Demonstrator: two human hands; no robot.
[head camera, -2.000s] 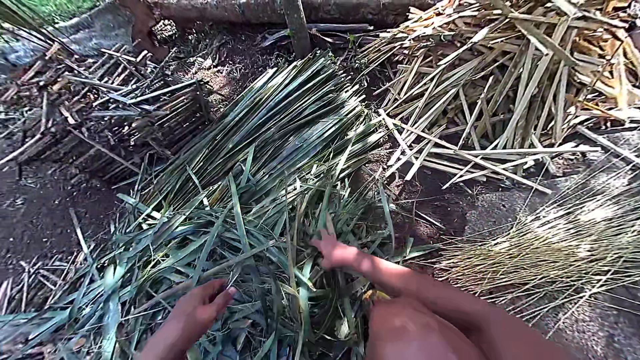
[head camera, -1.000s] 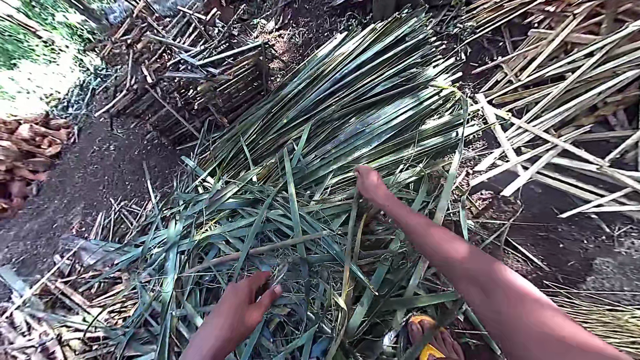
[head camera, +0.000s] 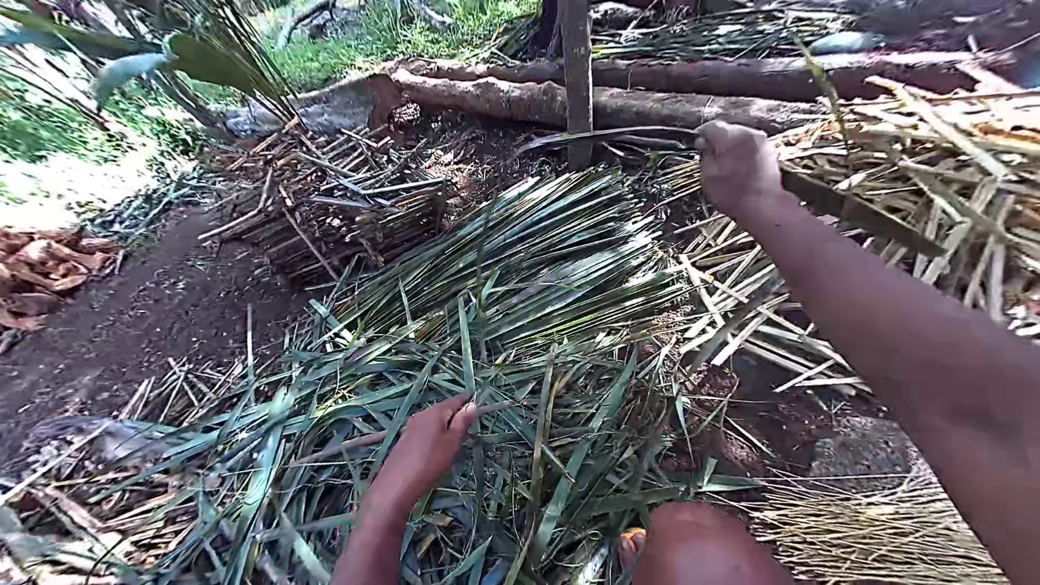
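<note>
My right hand (head camera: 735, 166) is raised at the upper right, closed on a long leaf strip (head camera: 861, 211) that sticks out on both sides of the fist. Low in the middle, my left hand (head camera: 435, 431) pinches something small and thin between thumb and fingertips, perhaps a knife or a strip; it is too small to tell. Beneath it spreads a loose pile of green leaf strips (head camera: 268, 479). Beyond that lies a neater bundle of long green leaves (head camera: 561, 252), fanned toward the post.
A wooden post (head camera: 578, 81) stands before logs (head camera: 504, 99). Dark cut stalks (head camera: 349, 211) are stacked at the left, brown dry husks (head camera: 49, 268) farther left. Pale split strips (head camera: 967, 211) heap at the right; thin sticks (head camera: 877, 528) lie lower right. My knee (head camera: 707, 544) is at the bottom.
My right hand has risen from the leaf pile to the upper right with a strip in it. My left hand stays low over the pile. The view has tilted up.
</note>
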